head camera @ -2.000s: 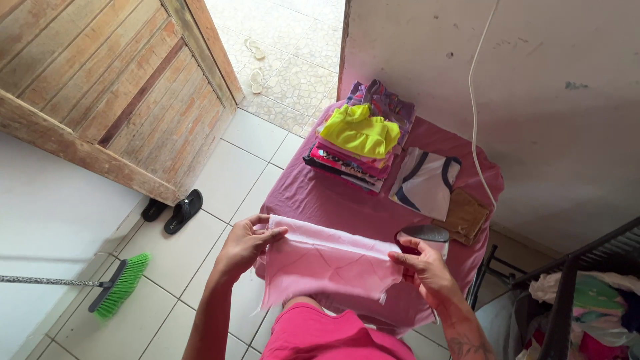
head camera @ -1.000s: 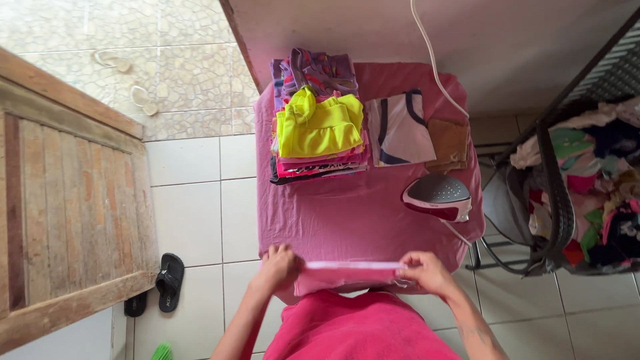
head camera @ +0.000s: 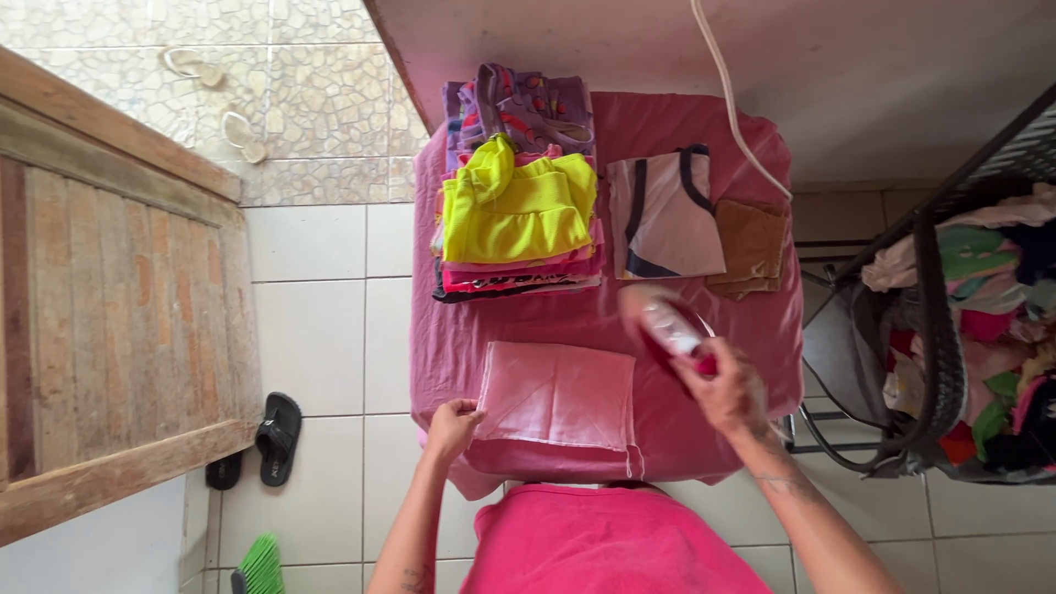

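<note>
A folded pale pink cloth [head camera: 557,396] lies flat near the front edge of a table covered in pink fabric [head camera: 528,323]. My left hand [head camera: 454,425] pinches the cloth's left edge between thumb and fingers. To the right of the cloth, my right hand [head camera: 726,388] grips a clothes iron [head camera: 672,330], which is blurred by motion. Behind the cloth stands a pile of folded clothes with a yellow garment [head camera: 520,206] on top. A folded white garment with navy trim [head camera: 668,214] and a brown folded garment [head camera: 747,247] lie beside the pile.
A white cord [head camera: 726,91] hangs down the wall. At the right stands a black basket [head camera: 940,355] heaped with clothes. A wooden door [head camera: 132,297], black slippers [head camera: 279,437] and a green broom [head camera: 262,568] are at the left. Pale sandals [head camera: 243,136] lie outside the doorway.
The pink cloth, held up by both hands two seconds ago, now lies on the table. My right hand has let it go and taken hold of the iron, which stood on the table's right side.
</note>
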